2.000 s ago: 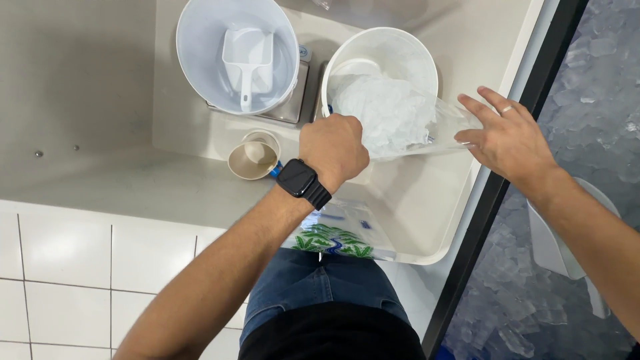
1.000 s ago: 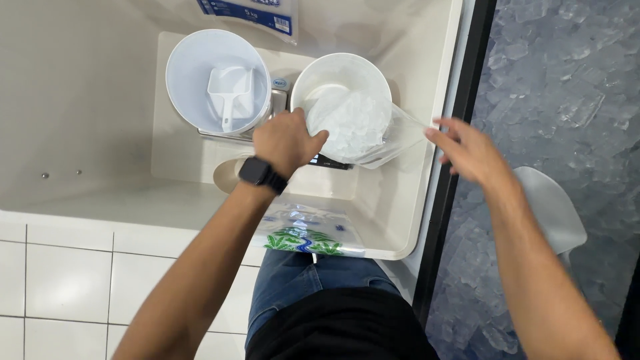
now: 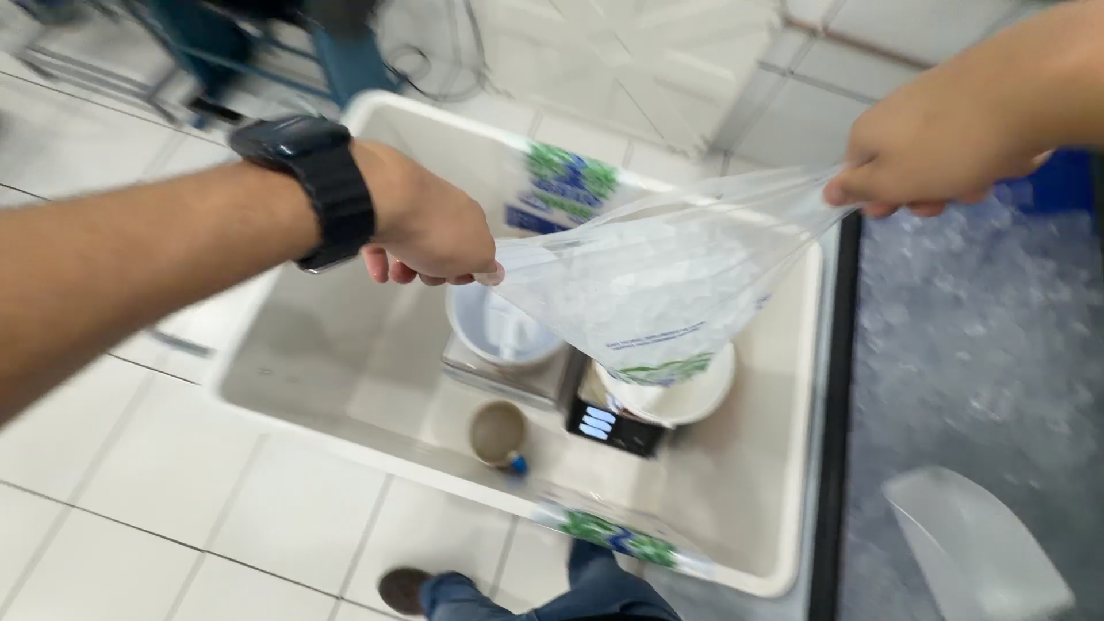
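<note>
Stretched between my two hands is a clear plastic bag of ice [image 3: 655, 276] with green and blue print. My left hand [image 3: 431, 224], with a black watch on its wrist, pinches one upper corner. The opposite upper corner is gripped in my right hand [image 3: 936, 147]. The bag hangs above a white bucket [image 3: 711, 392], overlapping its rim, on a scale with a lit display [image 3: 597, 423]. Partly behind the bag and my left fingers, a second white bucket [image 3: 509, 332] holds a white scoop and stands on a metal-topped scale [image 3: 504, 379].
The beige tub [image 3: 336, 435] surrounds the buckets and a small beige cup [image 3: 498, 434]. Printed bags lie over its far rim [image 3: 569, 177] and near rim [image 3: 617, 536]. At right, loose ice [image 3: 975, 345] bears a translucent scoop [image 3: 979, 543]. Blue-legged furniture [image 3: 341, 65] stands beyond.
The bag of ice has come up out of the right bucket and is now spread between both raised hands. The view has shifted strongly, showing more floor beyond the tub.
</note>
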